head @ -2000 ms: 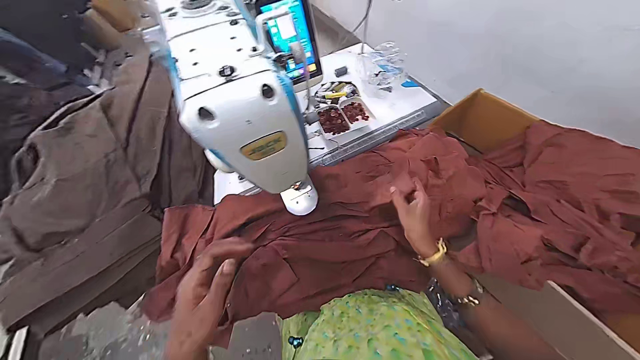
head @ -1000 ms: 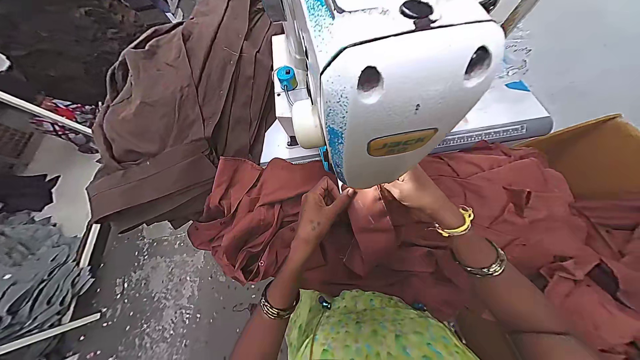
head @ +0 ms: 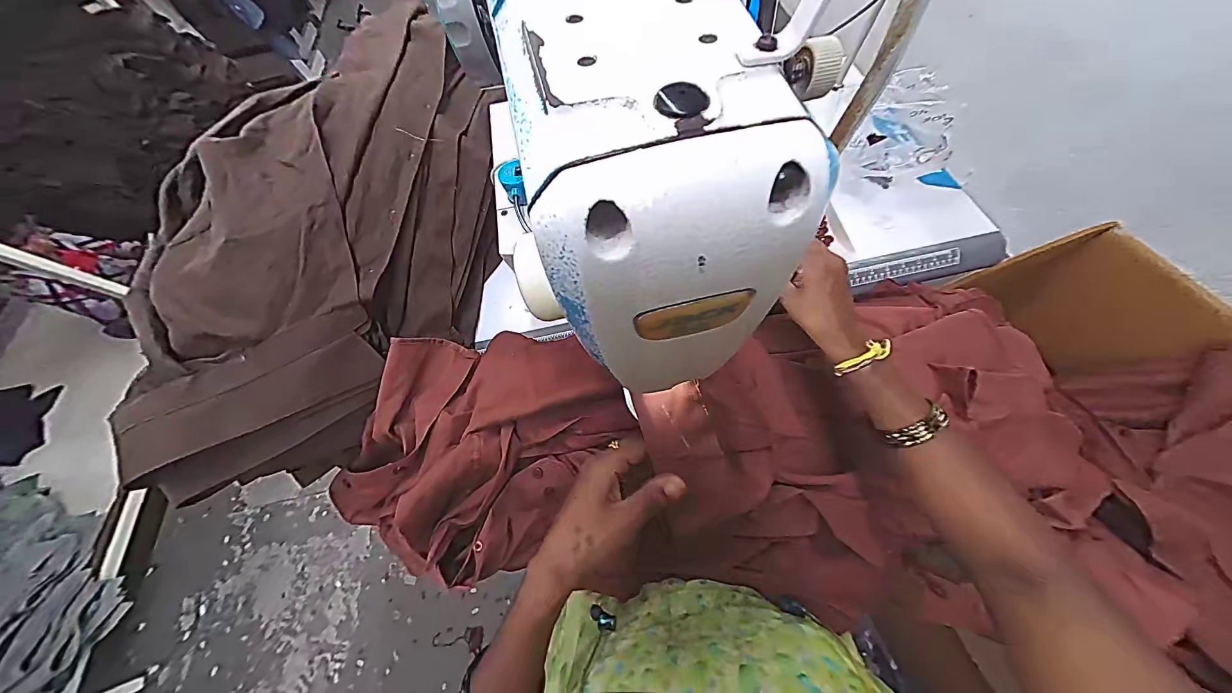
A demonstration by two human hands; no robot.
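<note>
A white industrial sewing machine head [head: 674,212] stands over rust-brown cloth [head: 520,414], its lit needle area low at the front. My left hand [head: 611,510] rests on the cloth just below the needle area, thumb apart from the fingers; a fold of cloth lies by its fingertips, and whether it is pinched cannot be seen. My right hand [head: 818,294] is at the right side of the machine head, beside the red bits on the white table, with its fingertips partly hidden behind the head.
Dark brown cloth [head: 279,212] is heaped to the left of the machine. A cardboard box [head: 1088,298] with rust-brown cloth stands at the right. On the white machine table [head: 914,231] lies clear plastic [head: 905,125]. Grey cloth pieces [head: 48,587] are stacked at the lower left.
My right hand has moved from the needle area up along the machine's right side. My left hand has drawn back a little toward me from the needle.
</note>
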